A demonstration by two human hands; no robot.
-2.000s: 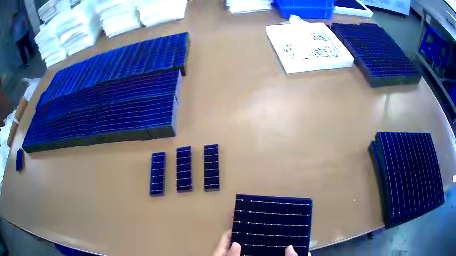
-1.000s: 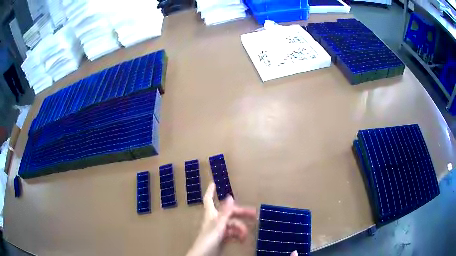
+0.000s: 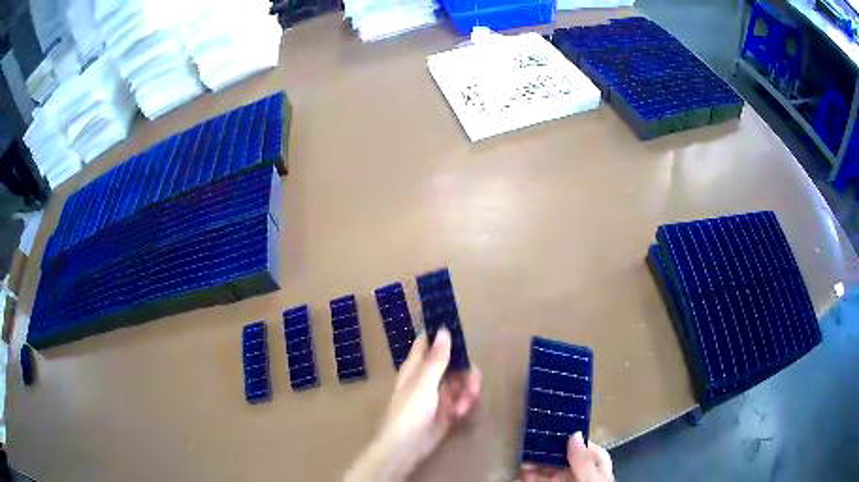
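My left hand (image 3: 429, 400) holds a narrow dark blue cell piece (image 3: 440, 306) by its lower part, thumb on top. My right hand (image 3: 575, 463) grips the bottom end of a part-split cell (image 3: 558, 400), a dark rectangle with pale cross lines, near the table's front edge. Several cell pieces lie in a row to the left: the leftmost piece (image 3: 255, 361), others beside it, and the rightmost (image 3: 395, 320) close to my left hand, which partly covers its lower end.
A long block of stacked cut cells (image 3: 160, 254) is at left. A stack of full cells (image 3: 739, 297) sits at the right edge. A white foam slab (image 3: 513, 87), a second cell stack (image 3: 650, 75), white sheets (image 3: 217, 42) and a blue crate (image 3: 499, 11) are at the far side.
A fifth piece is now in my left hand, right of the row, where four pieces lie. The part-split cell in my right hand is narrower and further from the front edge. The camera view has shifted.
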